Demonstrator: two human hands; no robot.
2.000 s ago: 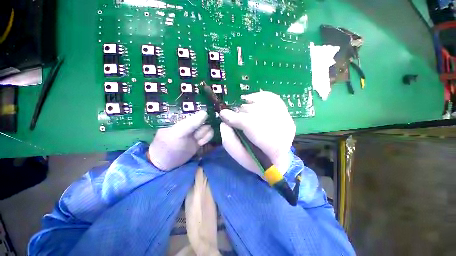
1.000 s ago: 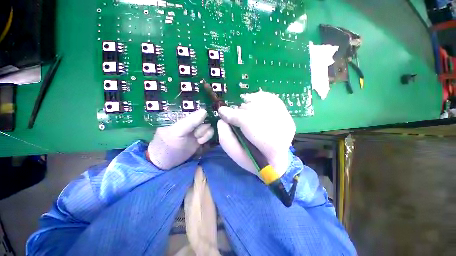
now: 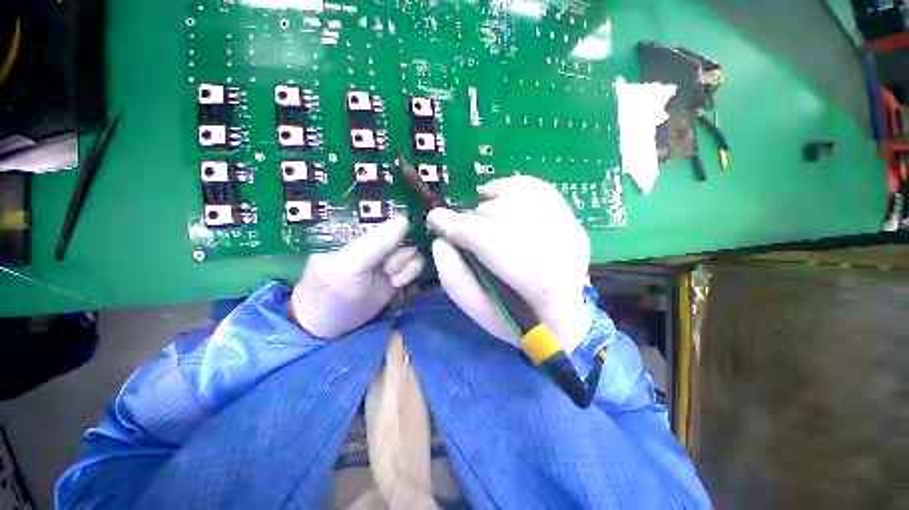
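Note:
A green circuit board lies in front of me, with rows of black power transistors with silvery tabs. My right hand, in a white glove, holds a soldering iron like a pen. Its brownish tip is at the board between the third and fourth transistor columns, lower half. My left hand, also gloved, is beside it at the board's near edge, thumb and forefinger pinched. A thin solder wire comes in from the left towards it; the stretch at the fingertips is too fine to make out.
Slim black tweezers lie left on the green mat. Dark equipment stands at the far left. Right of the board are white paper, a dark iron stand, a tool with yellow tips and a small black piece.
The board and mat sit slightly further left in the picture. Both hands have hardly moved; the iron's tip stays between the same transistor columns.

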